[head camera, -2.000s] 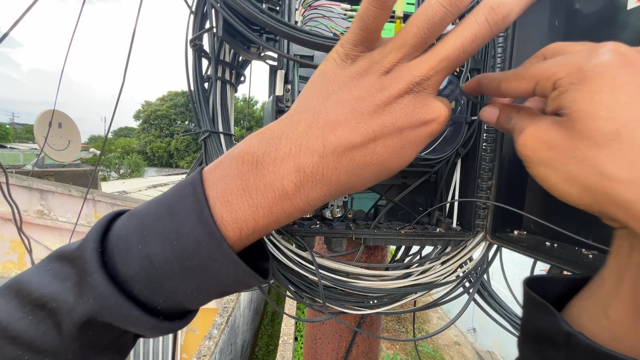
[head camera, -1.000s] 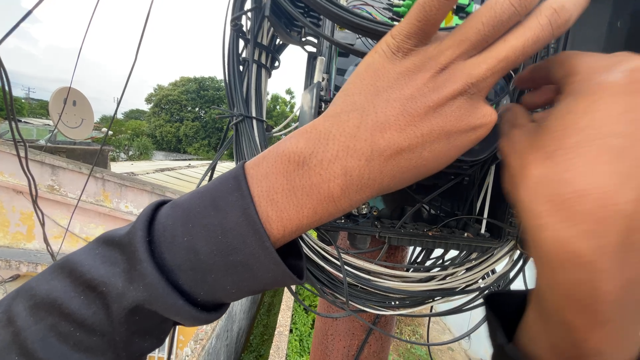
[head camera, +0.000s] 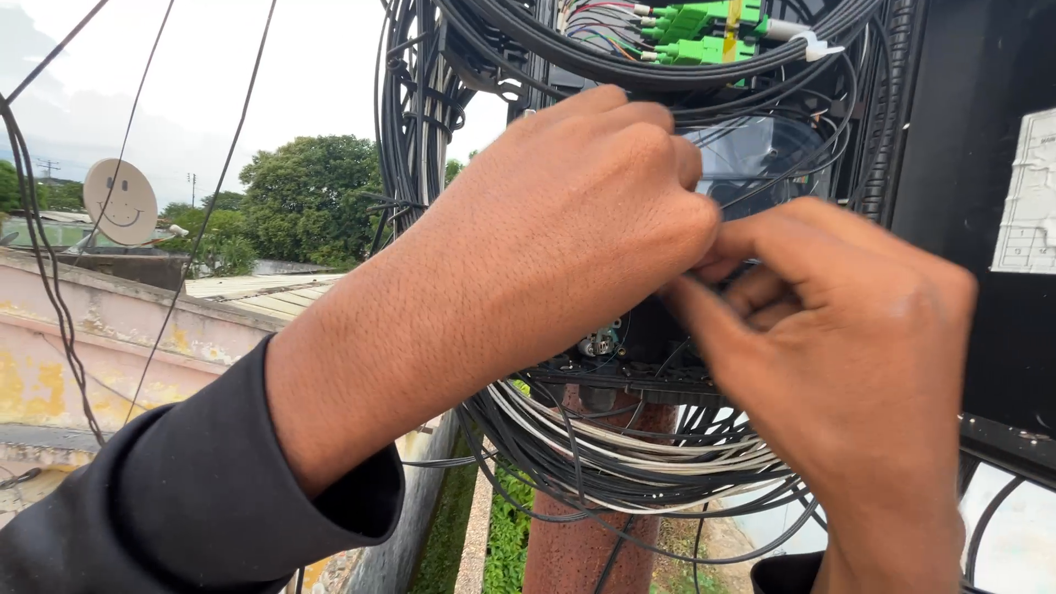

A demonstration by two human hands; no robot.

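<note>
An open black fiber distribution box (head camera: 940,190) has green fiber connectors (head camera: 701,33) at its top, below them a bundle of black cables (head camera: 610,62) bound by a white tie. My left hand (head camera: 594,206) reaches across the box with its fingers curled; the fingertips are hidden behind the hand. Close against it on the right is my right hand (head camera: 833,305), slightly blurred, thumb and index finger brought together at the left hand's edge. Whatever lies between the fingers cannot be made out. A clear plastic cover (head camera: 759,157) shows behind the hands.
Black and white cables (head camera: 610,470) loop under the box, in front of a rust-brown pole (head camera: 569,536). More cables (head camera: 421,124) run down its left side. The box's door (head camera: 973,330) stands open at right. Farther left are a weathered wall (head camera: 124,346) and a satellite dish (head camera: 120,202).
My left hand's fingers, extended before, are now curled. The right hand remains close to it, with thumb and index finger together. The view has shifted slightly.
</note>
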